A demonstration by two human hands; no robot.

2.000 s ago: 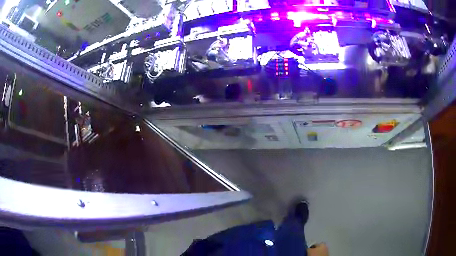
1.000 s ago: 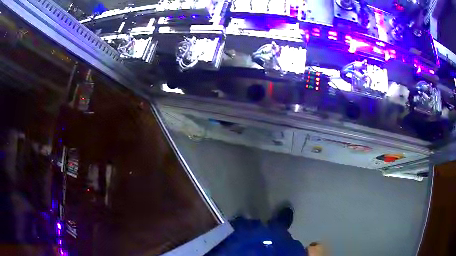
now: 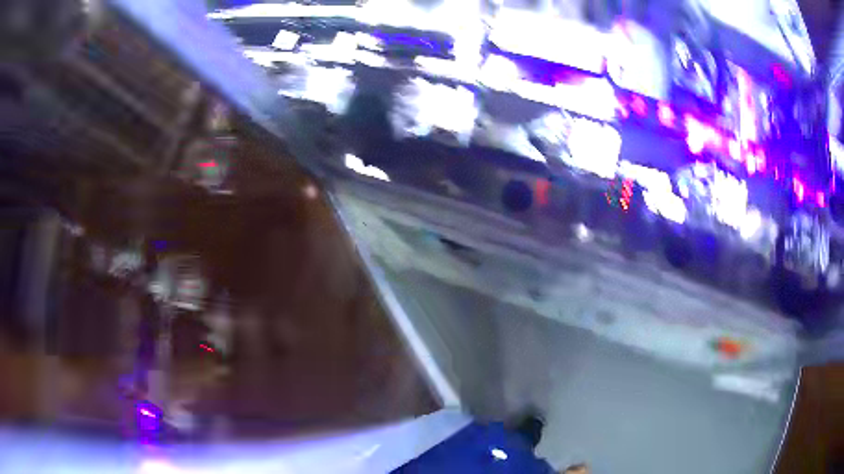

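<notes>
The frame is blurred. A small skin-coloured part of my right hand (image 3: pixel 576 469) shows at the bottom edge, right of the blue clothing; the rest is cut off, so its grip cannot be told. My left hand is not in view. Nearest in front is the large amber-brown machine door (image 3: pixel 278 296) with a silver frame, at the left. Beyond it lies the machine bed, with blurred bright silver cylinder units (image 3: pixel 435 109) in a row. Neither is touched by a visible hand.
Purple and pink light glows over the station (image 3: pixel 708 134) at the upper right. Red digits (image 3: pixel 626 193) show on the machine's front. A pale lower cabinet panel (image 3: pixel 592 292) bears a red-orange mark (image 3: pixel 730 347). Grey floor (image 3: pixel 639 398) and a dark shoe (image 3: pixel 530 428) are below.
The view has turned and tilted, so the machine slopes down to the right and its parts sit further right and lower. The hand at the bottom edge shows less than before.
</notes>
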